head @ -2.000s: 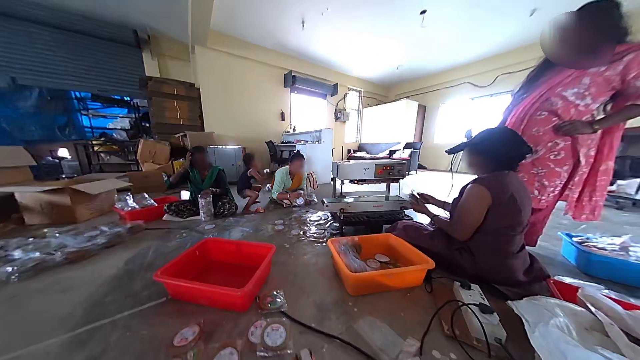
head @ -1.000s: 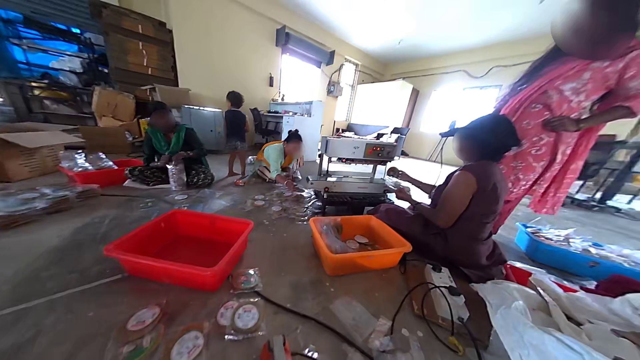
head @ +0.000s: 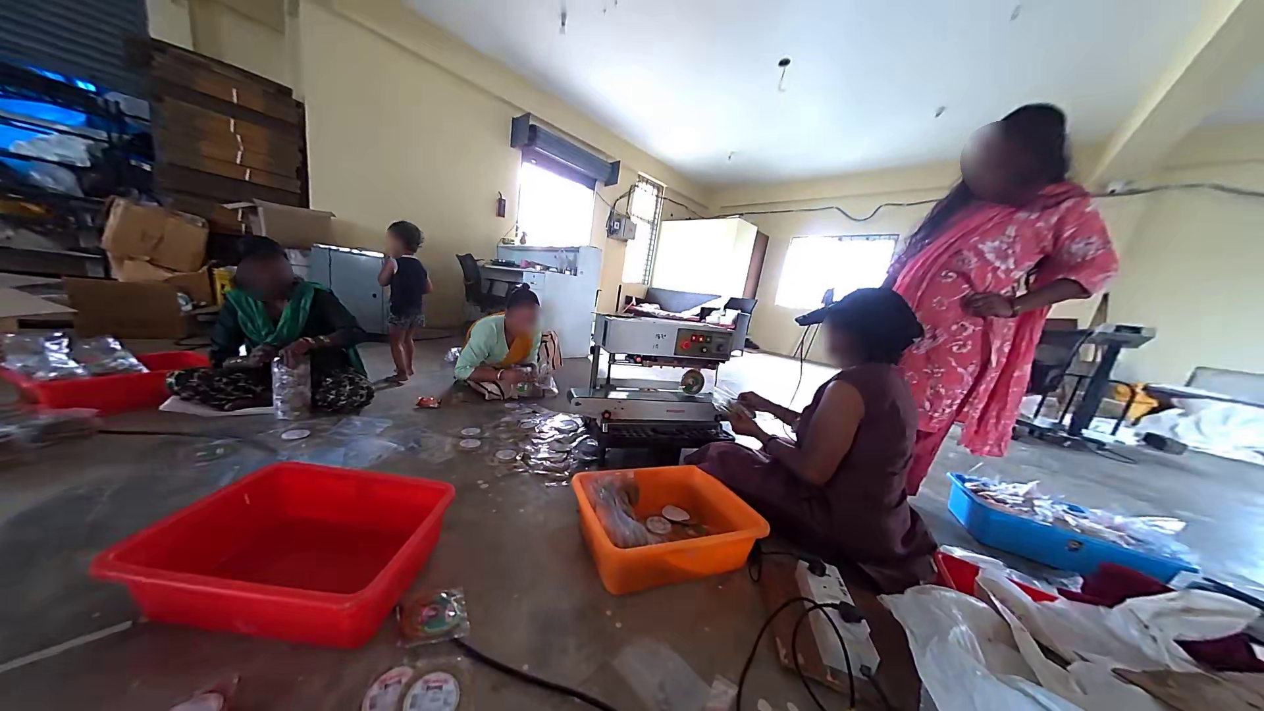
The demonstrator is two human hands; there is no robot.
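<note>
Neither of my hands shows in the head view. Nearest to me on the floor are a red plastic tub and an orange plastic tub that holds clear plastic and round pieces. A clear packet with a round item lies by the red tub's corner, and round labelled pieces are at the bottom edge. Behind the orange tub stands a sealing machine with a conveyor. A seated person holds something small at its right end. Shiny packets are heaped at its left.
A power strip with black cables lies right of the orange tub. Further right are white plastic sheets and a blue tub. A person in pink stands behind. Two people sit farther back, near a standing child. Cardboard boxes are at left.
The view has shifted. The standing child was low beside the crouching person two seconds ago and is upright in the later frames. The crouching person's head has come up since one second ago.
</note>
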